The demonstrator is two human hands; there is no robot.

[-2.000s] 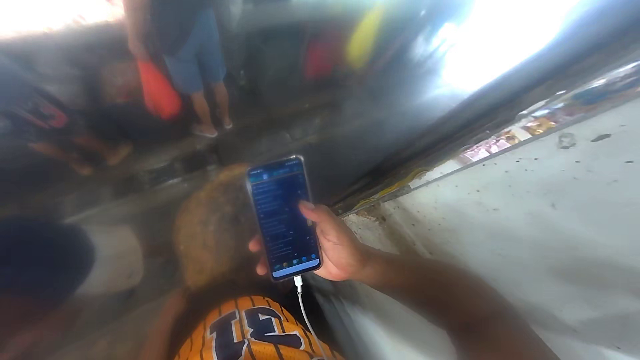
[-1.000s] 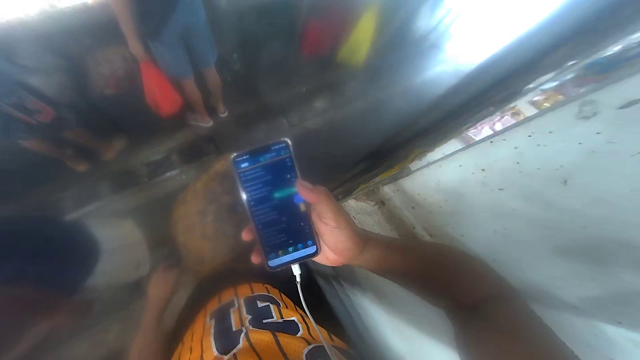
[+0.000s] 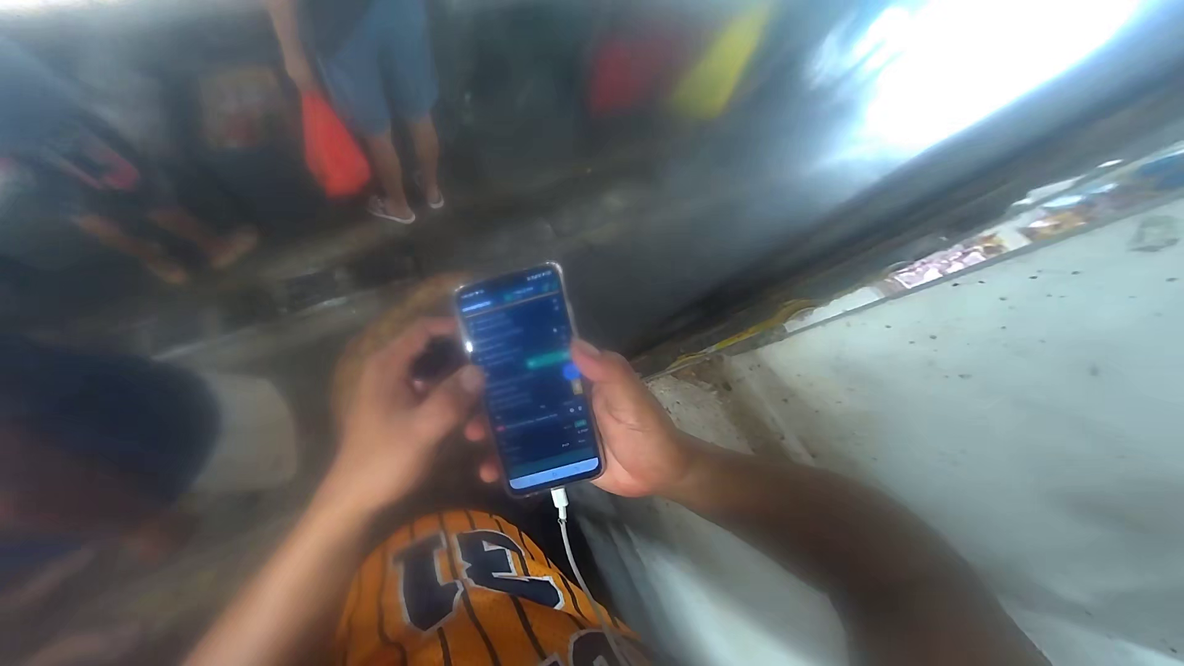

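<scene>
A smartphone [image 3: 527, 379] with a lit, dark-toned screen is held upright in the middle of the view. My right hand [image 3: 629, 425] grips it, with the thumb at the screen's right edge and fingertips showing past the left side. My left hand [image 3: 402, 398] is at the phone's left edge, its thumb against or just beside the case; whether it bears any of the weight I cannot tell. A white charging cable [image 3: 569, 546] is plugged into the phone's bottom end and runs down over an orange striped jersey [image 3: 462, 592].
A pale speckled panel [image 3: 999, 388] slopes along the right. Beyond the phone, a person [image 3: 379, 74] stands with a red bag [image 3: 333, 148]. Another blurred person [image 3: 102, 166] is at the far left, and a dark-haired head [image 3: 102, 416] is close by at lower left.
My left hand has come in from the left and is now up beside the phone. The right hand still holds the phone, whose screen stays lit.
</scene>
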